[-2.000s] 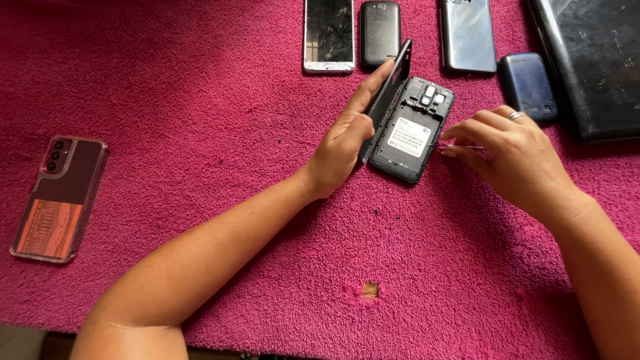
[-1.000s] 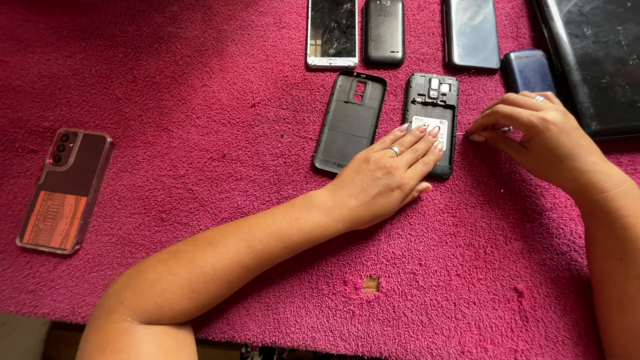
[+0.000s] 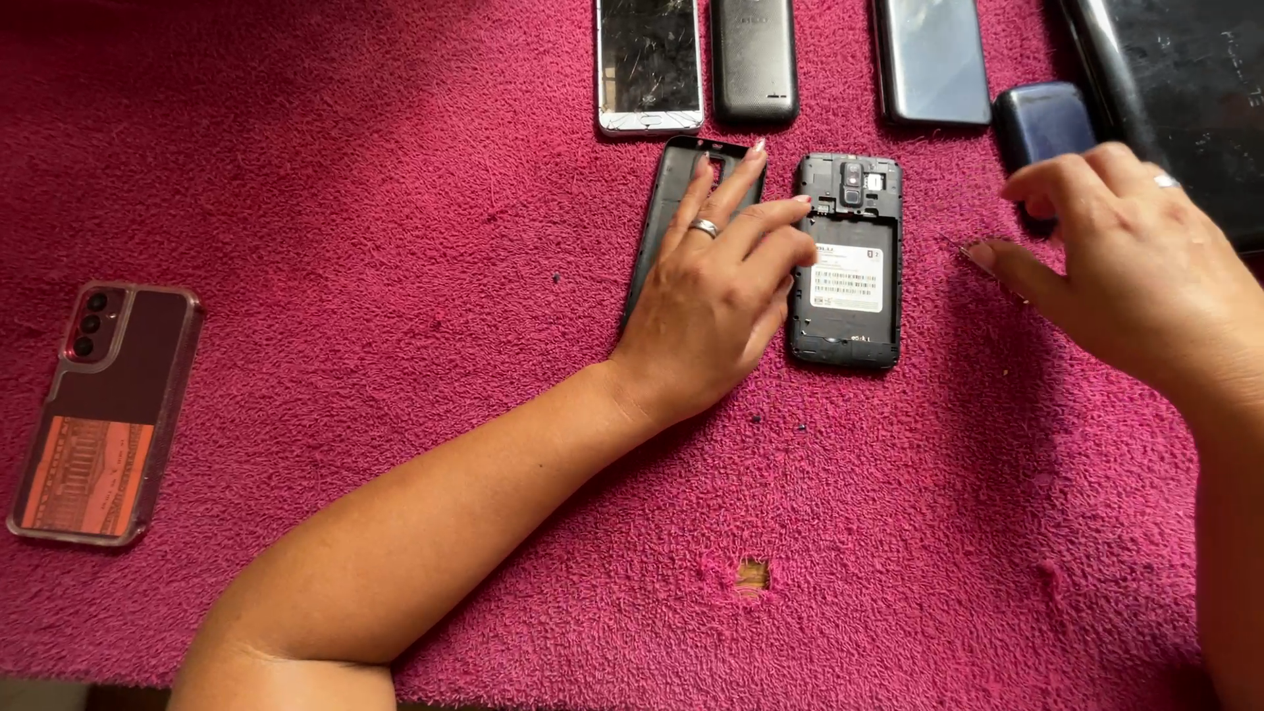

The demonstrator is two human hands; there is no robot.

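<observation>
A black smartphone without its back cover (image 3: 849, 262) lies back side up, with cameras, an empty battery bay and a white printed label showing. Left of it is its dark back cover (image 3: 657, 212), inner side up. My left hand (image 3: 716, 286) rests over this cover with the fingers spread, the index fingertip near the phone's left edge. To the right of the phone, my right hand (image 3: 1126, 257) hovers above the cloth, thumb and fingers apart. Something thin and dark shows at the thumb tip; whether it is held is unclear.
Along the far side lie a white-framed phone with a cracked screen (image 3: 650, 69), a black phone (image 3: 754, 64), a grey phone (image 3: 931, 59), a small dark blue phone (image 3: 1047, 123) and a large black device (image 3: 1185, 89). A cased phone (image 3: 104, 405) lies left on the pink towelling cloth (image 3: 395, 247), which has a hole.
The back cover, tilted up in my left hand two seconds ago, lies flat. My left hand has moved left from the open phone onto the cover. My right hand has moved right, away from the phone's edge.
</observation>
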